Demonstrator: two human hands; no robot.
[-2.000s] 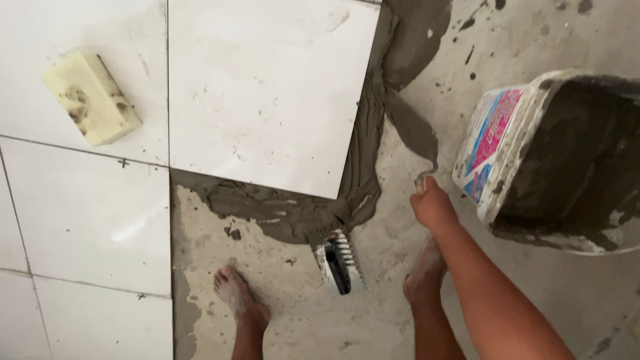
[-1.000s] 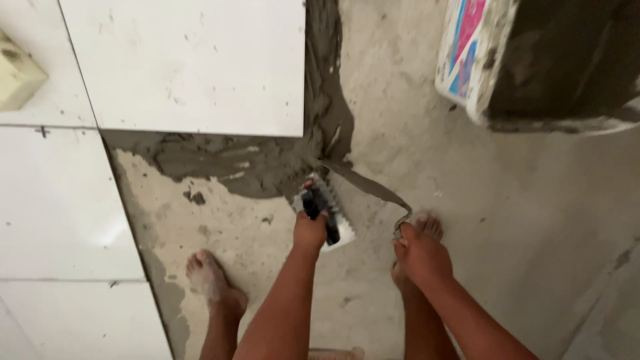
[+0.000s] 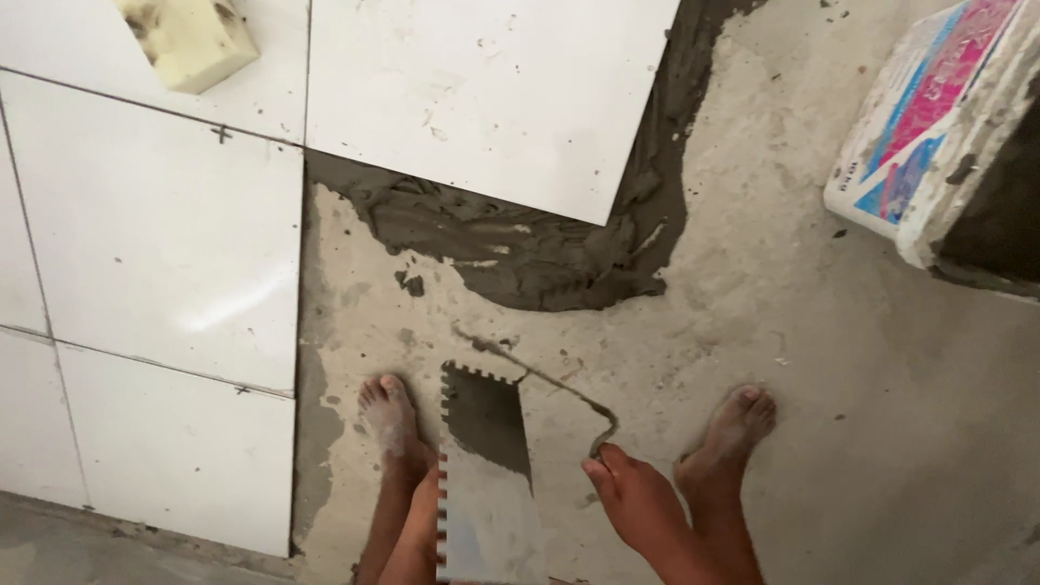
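My right hand (image 3: 642, 504) grips the handle end of a pointed trowel (image 3: 552, 378), seen nearly edge-on, its tip toward the upper left. Beside it a notched trowel (image 3: 487, 487) is held up with its flat face to the camera and dark mortar on its far end. My left hand is hidden behind that plate; part of the left forearm (image 3: 410, 536) shows. Beyond both tools, wet mortar (image 3: 536, 264) lies along the lower and right edges of a white floor tile (image 3: 487, 89).
More white tiles (image 3: 162, 236) cover the left side, with a yellow sponge (image 3: 195, 41) on one. A plastic bucket of mortar (image 3: 918, 162) stands at the upper right. My bare feet (image 3: 394, 414) (image 3: 743, 422) are on the rough concrete floor.
The notched trowel lay on the floor two seconds ago; my left hand then reached it, and now it is lifted, turned plate-up. The pointed trowel has moved off the mortar toward the notched one.
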